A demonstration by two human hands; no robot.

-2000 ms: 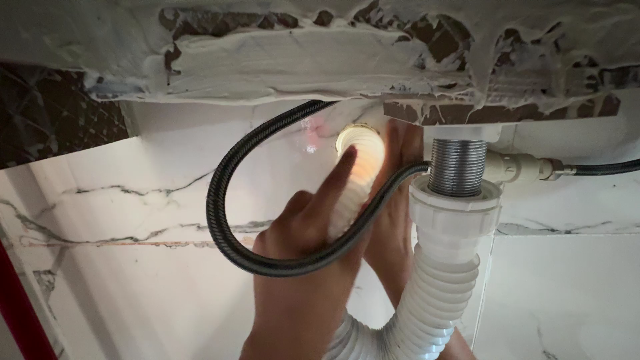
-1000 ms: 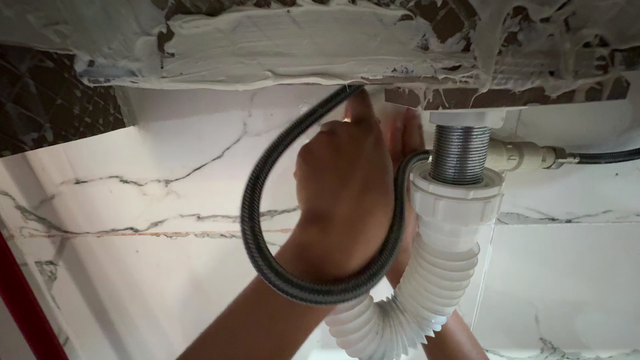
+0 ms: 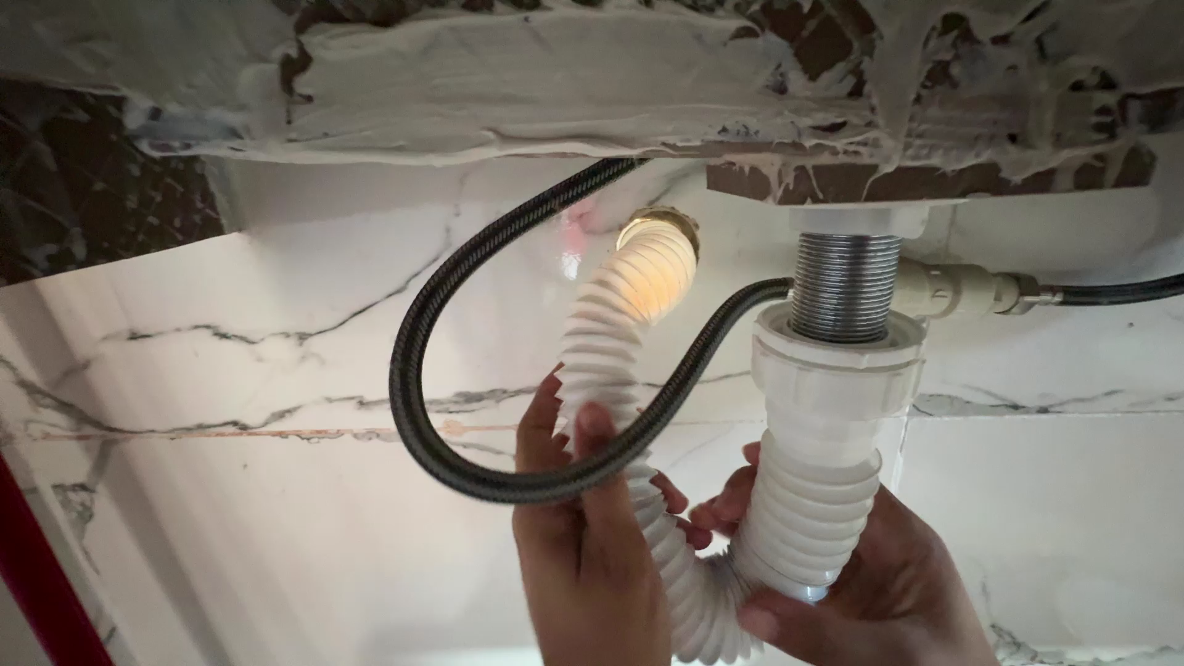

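Observation:
A white corrugated drain hose (image 3: 601,342) runs from a lit hole in the marbled wall, bends in a U low down and rises to a white plastic coupling nut (image 3: 837,370). Above the nut shows a threaded metal tailpiece (image 3: 844,287). My left hand (image 3: 592,555) is closed around the hose's wall-side length, with fingers on both sides of it. My right hand (image 3: 860,592) grips the ribbed length below the nut, its thumb near the bend. A black braided supply hose (image 3: 416,398) loops in front of my left fingers.
Overhead is a rough slab underside (image 3: 536,83) smeared with white filler. A pale valve fitting (image 3: 953,289) sits behind the tailpiece, with another braided hose leading right. A brass-coloured ring (image 3: 684,222) surrounds the wall hole. A red bar (image 3: 42,573) stands at the lower left.
Both hands have come down from the wall end of the drain hose, which they hid one second ago. My right hand now holds the length under the nut.

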